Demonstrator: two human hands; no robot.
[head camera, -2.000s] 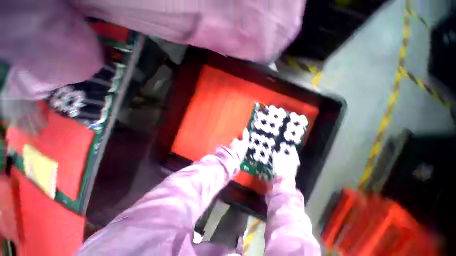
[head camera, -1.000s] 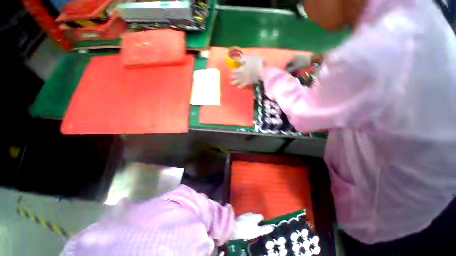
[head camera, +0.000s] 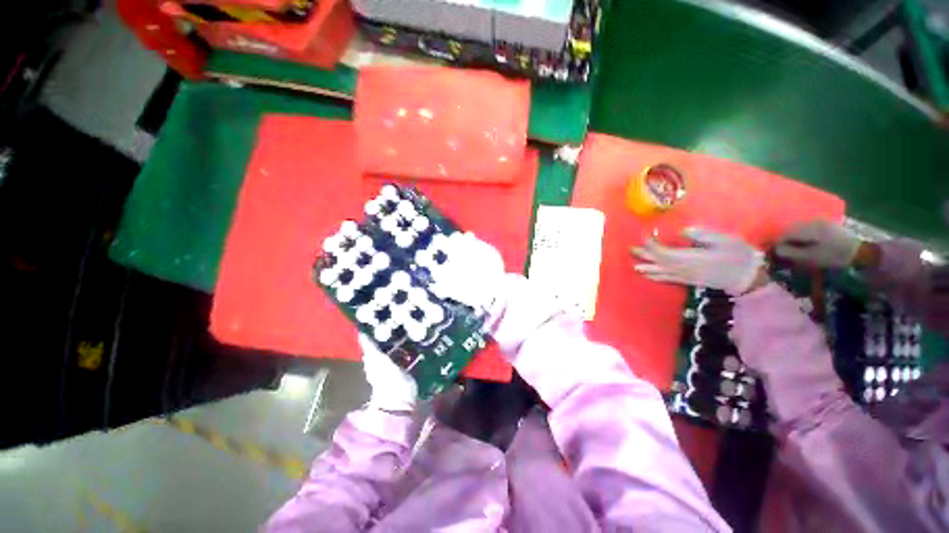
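Observation:
A green circuit board (head camera: 445, 359) with groups of white-topped capacitors is held tilted in front of me, above the red foam sheet (head camera: 276, 245) on the bench. My left hand (head camera: 387, 377), in a white glove, holds the board's lower near edge. Its fingers are partly hidden under the board. My right hand (head camera: 465, 273), also in a white glove, grips the board's right edge, with fingers over the capacitors at that side. A smaller red foam piece (head camera: 442, 123) lies on the foam sheet behind the board.
A coworker's gloved hands (head camera: 708, 260) are at the right, by boards (head camera: 718, 364) on the bench. A yellow round item (head camera: 656, 189) and a pale paper sheet (head camera: 565, 258) lie on the bench. A grey finned block (head camera: 473, 23) and red trays (head camera: 273, 33) are at the back.
My view has turned from the padded black tray to the bench. The board has moved from over the tray to above the red foam sheet, held in both hands.

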